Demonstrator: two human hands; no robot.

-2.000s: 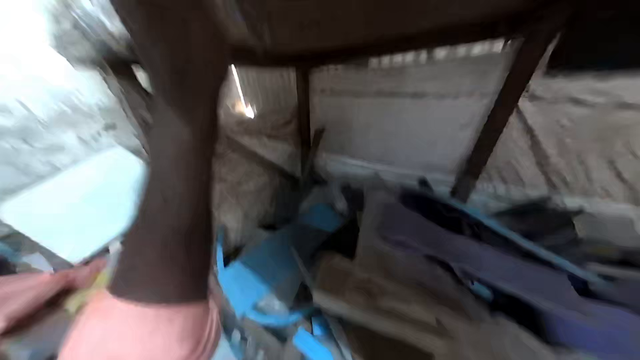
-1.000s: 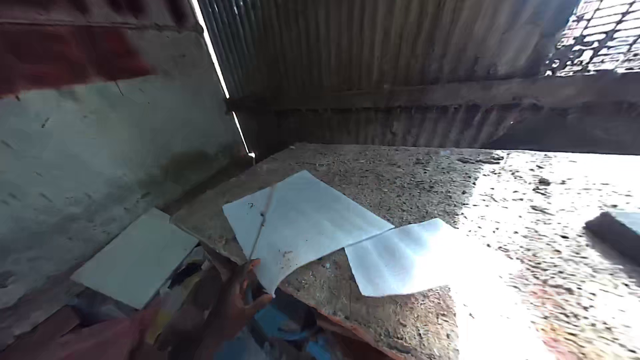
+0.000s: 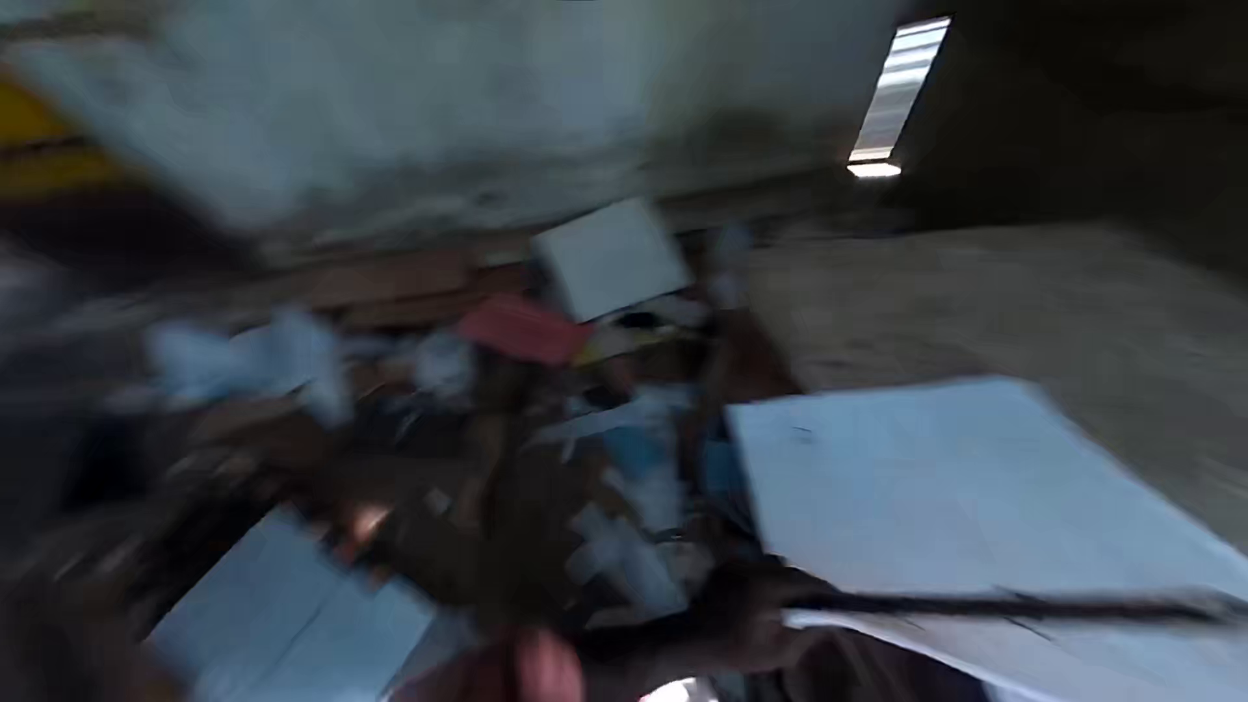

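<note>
The view is dim and badly blurred. My left hand (image 3: 751, 609), with a pink sleeve behind it, reaches in from the bottom centre. It appears closed on a thin dark stick (image 3: 1014, 606), which extends to the right across a large white sheet (image 3: 926, 487). The sheet's near edge is beside the hand; whether the fingers also grip it is unclear. At the lower left is a pale, flat panel (image 3: 292, 619) with a dark line across it. Small reddish-brown shapes at its upper edge are too blurred to identify. My right hand cannot be made out.
A rough, raised slab (image 3: 975, 302) extends along the right. Mixed debris (image 3: 624, 458) lies to its left, with a red piece (image 3: 526, 330) and a square whitish board (image 3: 614, 258) near the stained wall (image 3: 439, 107). Light enters through a narrow gap (image 3: 899, 88).
The view has swung left towards the debris since one second ago. The stick, seen then lying across the sheet, now points right from my left hand.
</note>
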